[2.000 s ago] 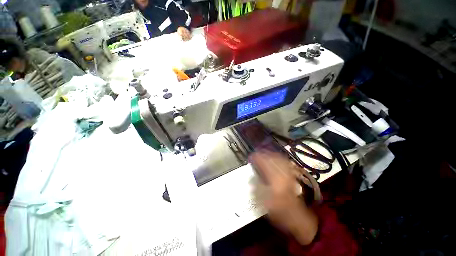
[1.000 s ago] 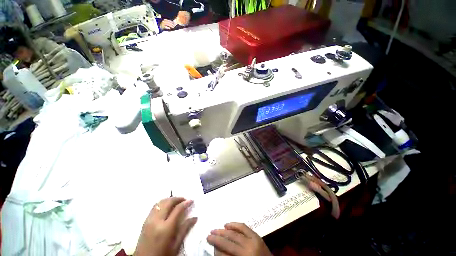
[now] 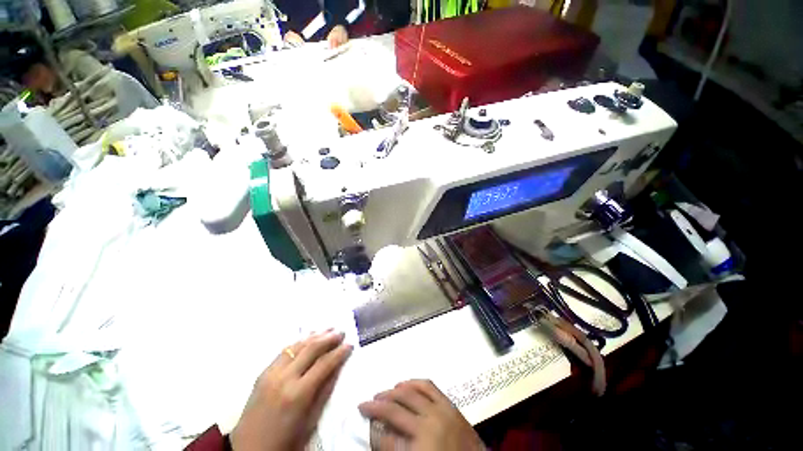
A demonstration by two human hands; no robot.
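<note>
My left hand [image 3: 295, 388] lies palm down on a white fabric piece [image 3: 342, 421], fingers together and pointing at the needle area. My right hand [image 3: 423, 418] is at the fabric's right side, fingers bent onto it, partly cut off by the lower edge. The fabric between them is washed out and runs towards the presser foot [image 3: 363, 280] of the white sewing machine [image 3: 396, 198]. The needle is too small to make out. The dark-edged metal bed [image 3: 405, 295] lies right of the foot.
Snips [image 3: 440, 271], a black pen-like tool [image 3: 486, 319], a smartphone [image 3: 500, 273] and black-handled shears [image 3: 590, 299] lie right of the needle. White cloth [image 3: 150, 291] is heaped left. A red box [image 3: 493, 55] stands behind. Another person's hands [image 3: 337, 36] show at the back.
My right hand has moved from beside the phone back to the fabric, and my left hand has come into view. Both then moved slightly, the left one a little towards the needle.
</note>
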